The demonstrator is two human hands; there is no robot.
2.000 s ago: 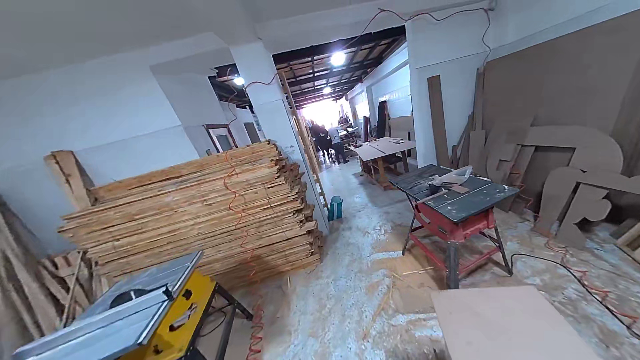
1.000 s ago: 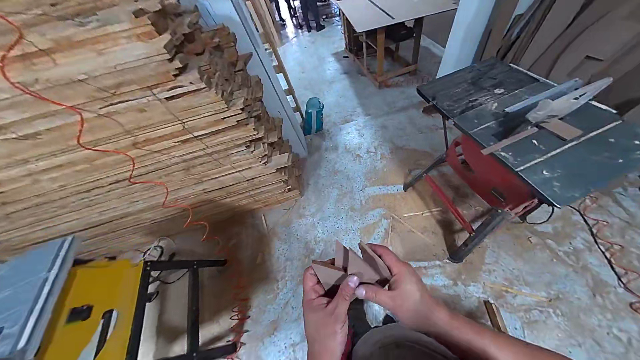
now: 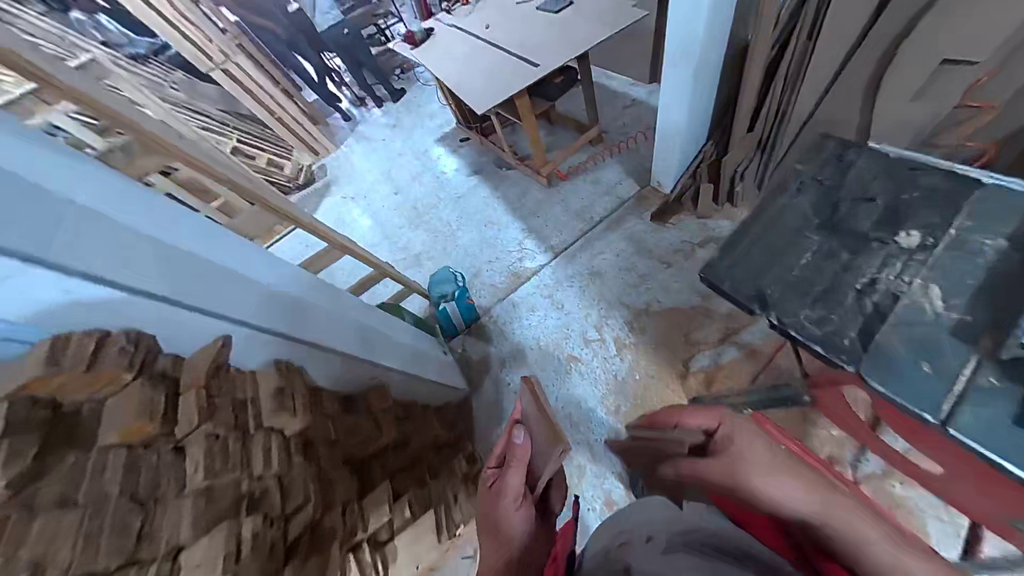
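Note:
My left hand (image 3: 518,496) holds a small brown wooden board piece (image 3: 546,438) upright, thumb on its face. To the right, my right hand (image 3: 712,456) grips more thin brown pieces (image 3: 660,448), which are blurred; how many cannot be told. The two hands are apart, both above the floor and in front of my body. Right of my right hand stands a table saw with a dark top (image 3: 848,240) and a red base (image 3: 904,472).
Rough stacked boards (image 3: 240,456) fill the lower left beside a pale post (image 3: 240,272). A wooden ladder (image 3: 320,232) leans near a teal bag-like object (image 3: 453,302). Farther off stand a work table (image 3: 520,48) and people (image 3: 336,48). Scrap boards (image 3: 768,104) lean behind the saw.
My hands, together around the brown pieces a second ago, are now apart, each with pieces in it. The view has moved forward, nearer the work table and the teal object.

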